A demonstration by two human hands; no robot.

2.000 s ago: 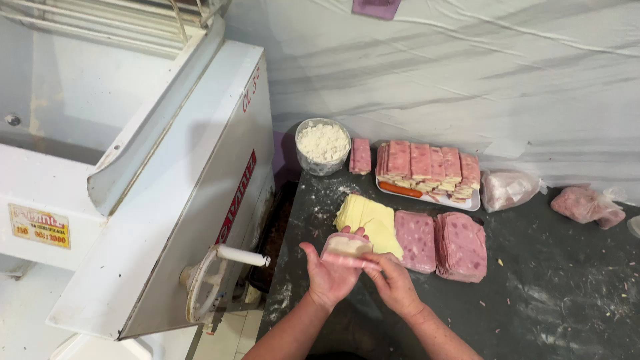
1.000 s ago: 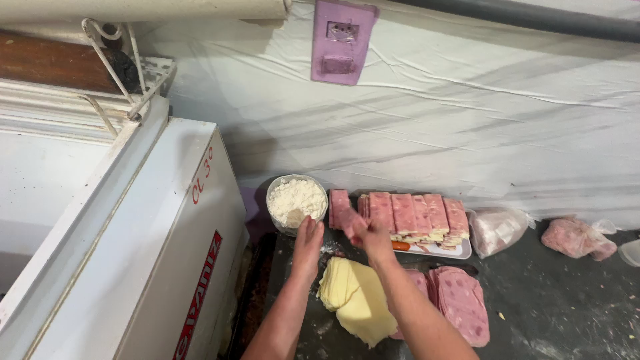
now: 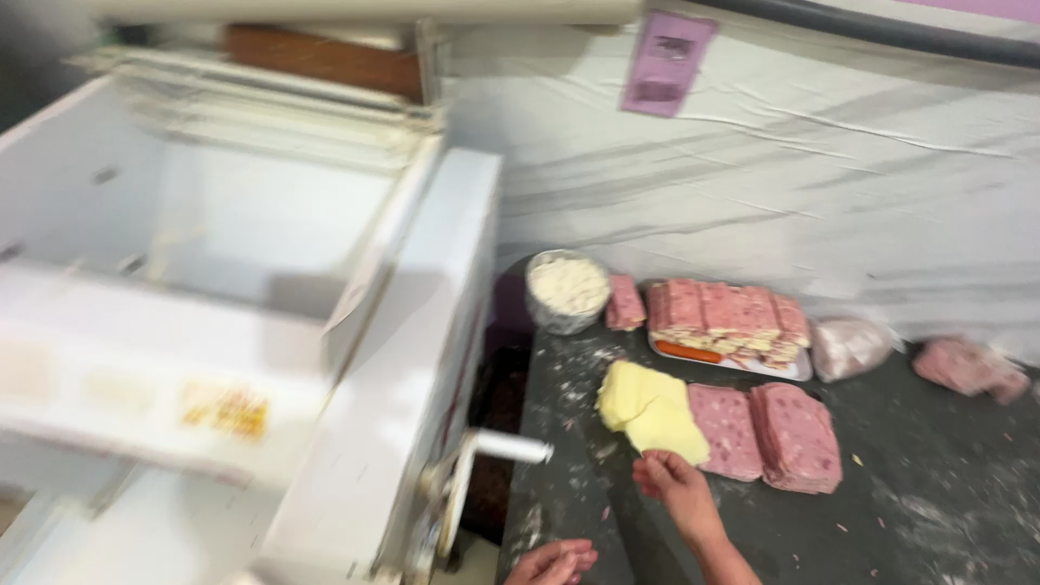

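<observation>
My right hand (image 3: 670,487) touches the near edge of the yellow cheese slices (image 3: 654,410), thumb and fingers pinched together there; whether it grips a slice is unclear. My left hand (image 3: 556,562) is low at the frame's bottom edge, partly cut off, fingers curled, its hold unclear. Right of the cheese lie a flatter pile of pink meat slices (image 3: 725,431) and a thicker stack (image 3: 798,439). Behind them, a white tray (image 3: 800,370) holds rows of filled meat rolls (image 3: 723,309) and an orange-handled tool (image 3: 688,352). One more roll (image 3: 626,302) lies beside the bowl of white shredded filling (image 3: 569,284).
Two plastic bags, one whitish (image 3: 851,348) and one with pink contents (image 3: 971,368), lie at the back right. The dark worktop (image 3: 910,504) bears crumbs and white smears. At left stands a large white machine (image 3: 390,325) with a protruding crank handle (image 3: 512,445).
Both hands have moved back from near the bowl and rolls, the right one to the cheese. The slice on my left hand in the oldest frame is no longer seen there. The view has shifted left.
</observation>
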